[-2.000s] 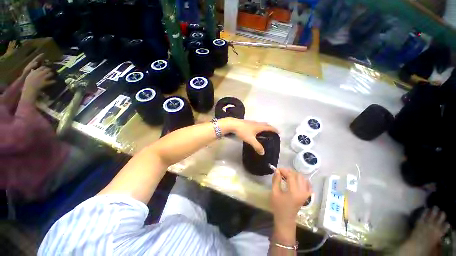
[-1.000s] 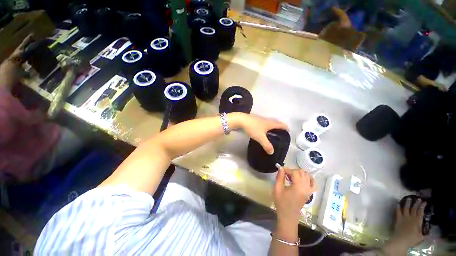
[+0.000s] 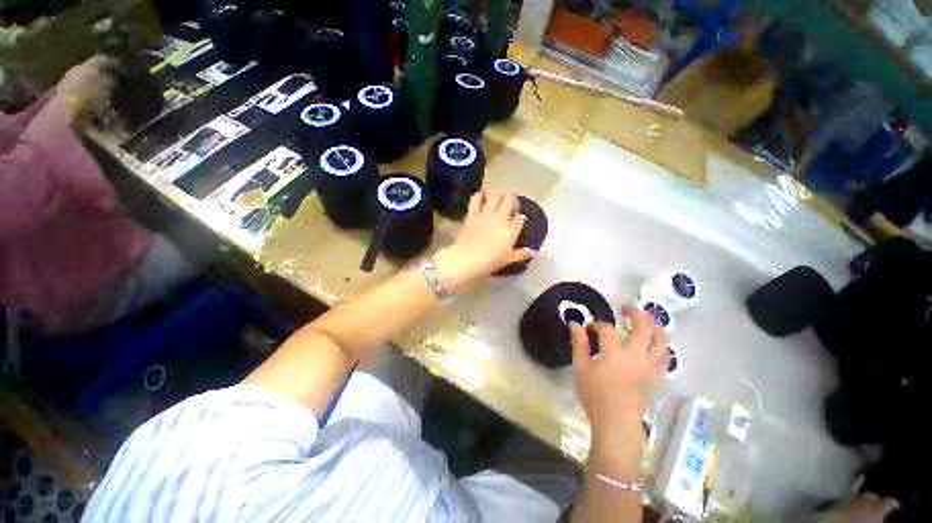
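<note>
A black fabric cylinder (image 3: 546, 329) stands in front of me with a white ring on its top. My right hand (image 3: 619, 360) is at its right side, thumb over the top near the ring; whether it grips is unclear. My left hand (image 3: 493, 237) is around a second black cylinder (image 3: 533, 227) further back and hides much of it. White round pieces with black logo discs (image 3: 679, 288) stand just beyond my right hand, partly hidden by it.
Finished cylinders with white-rimmed discs (image 3: 400, 194) stand at left beside printed sheets (image 3: 268, 184). A plain black cylinder (image 3: 791, 300) lies at right. A power strip (image 3: 689, 458) is near the table's front edge. A person in a pink sleeve (image 3: 61, 220) is at far left.
My left hand has left the front cylinder and moved back onto the second one. The front cylinder now shows a white ring on top. The small white-tipped item no longer shows in my right fingers.
</note>
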